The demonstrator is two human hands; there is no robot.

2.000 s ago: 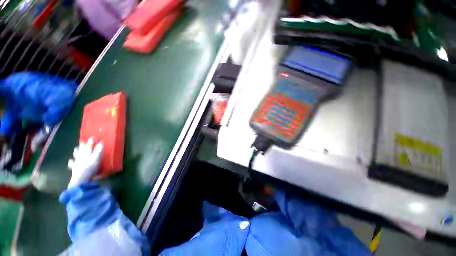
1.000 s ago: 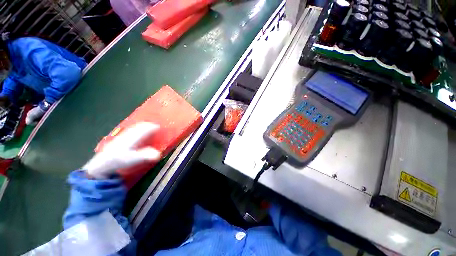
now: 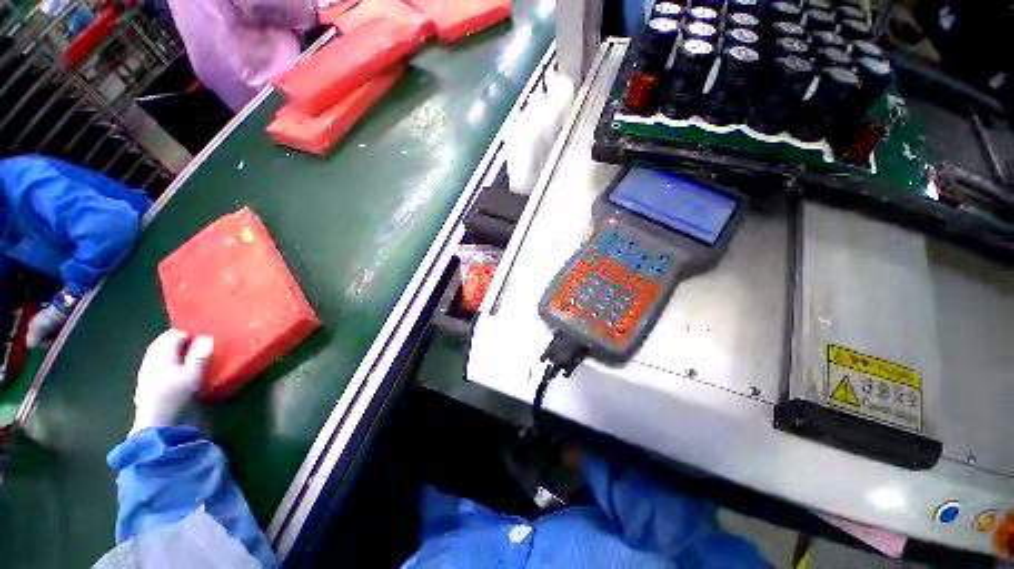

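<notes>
A red-orange foam pad (image 3: 239,300) lies flat on the green conveyor belt (image 3: 367,211). My left hand (image 3: 167,378), in a white glove, is at the pad's near left corner, with the fingers at its edge and the thumb against it. My right hand is not visible; only the blue right sleeve (image 3: 656,517) shows below the machine's edge.
Several more foam pads (image 3: 350,67) lie far along the belt, some stacked. A handheld controller (image 3: 639,261) lies on the metal machine, before a capacitor board (image 3: 756,78). A small-parts bag (image 3: 478,280) sits beside the belt. Another worker's sleeve (image 3: 72,217) is at left.
The near pad has turned and lies farther from the belt's right rail than one second ago. My left hand has moved left with it. The view has shifted, showing more pads and machine buttons.
</notes>
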